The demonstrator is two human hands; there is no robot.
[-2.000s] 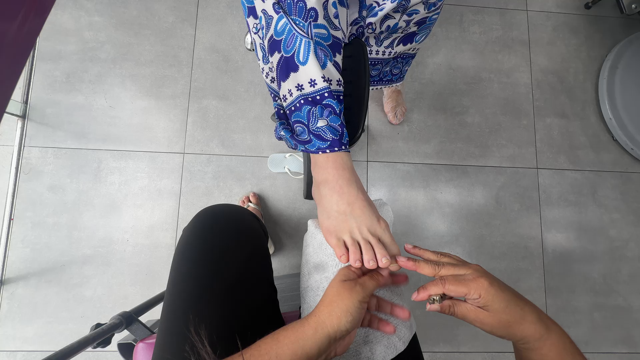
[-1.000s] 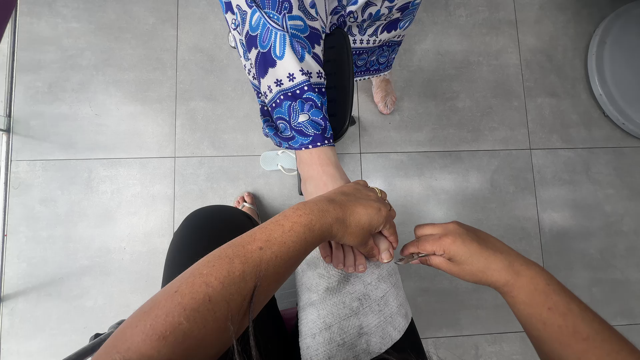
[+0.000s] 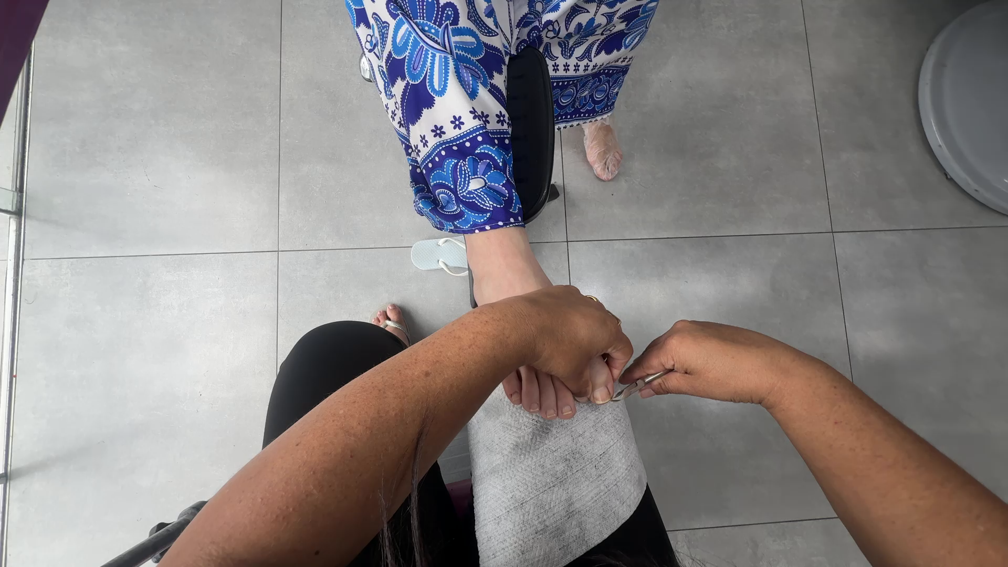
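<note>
Another person's bare foot (image 3: 504, 272) rests on a grey-white towel (image 3: 559, 480) laid over my thigh. My left hand (image 3: 579, 339) reaches across the top of that foot and grips it by the big toe (image 3: 602, 382), its fingers partly hidden behind the toe. Just right of the toe, my right hand (image 3: 693, 362) holds small metal nippers (image 3: 642, 384), with the jaws at the edge of the big toenail. The other toes stick out below my left hand, above the towel.
A black footrest pad (image 3: 529, 134) stands under the person's patterned trouser leg (image 3: 465, 157). Their other foot (image 3: 602, 150), in a clear plastic cover, is on the tiled floor. Beyond my knee lies a pale flip-flop (image 3: 439, 254). A round grey base (image 3: 972, 106) is at the right edge.
Two seconds ago my left hand was below the toes and no nippers showed in my right. Since then my left hand has moved over the foot, and nippers have appeared at the big toe.
</note>
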